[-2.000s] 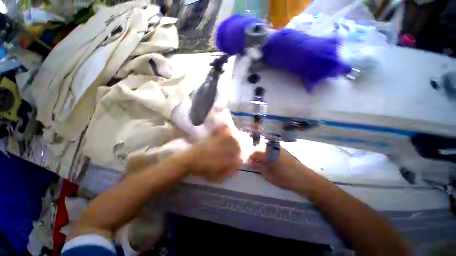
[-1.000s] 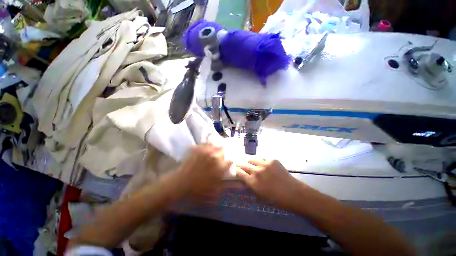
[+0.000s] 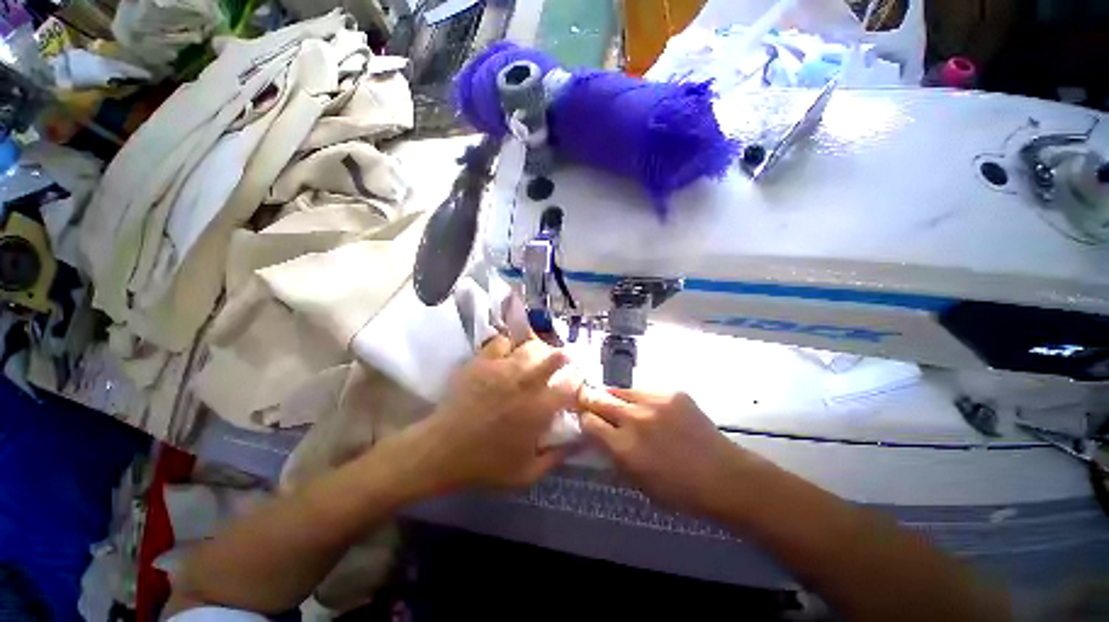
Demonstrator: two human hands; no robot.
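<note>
A cream garment piece (image 3: 407, 340) lies bunched left of the needle area and runs under my left hand. My left hand (image 3: 505, 401) presses and grips the cloth just in front of the needle area. My right hand (image 3: 639, 431) is beside it, its fingertips pinching the cloth edge and nearly touching my left fingers. The white sewing machine (image 3: 839, 243) has a blue stripe. The presser foot area (image 3: 572, 328) is brightly lit and partly hidden by my left fingers and glare.
Layered cream panels (image 3: 207, 182) are heaped at left. A purple fuzzy roll (image 3: 620, 122) lies on the machine head. A dark teardrop attachment (image 3: 448, 243) hangs left of it. Scissors (image 3: 1064, 425) lie at the far right. A white plastic bag (image 3: 791, 49) stands behind the head.
The camera view has shifted. Compared with one second ago, my left hand is slightly farther forward, closer to the needle area, with its fingers more bent. The cloth at left has folded differently.
</note>
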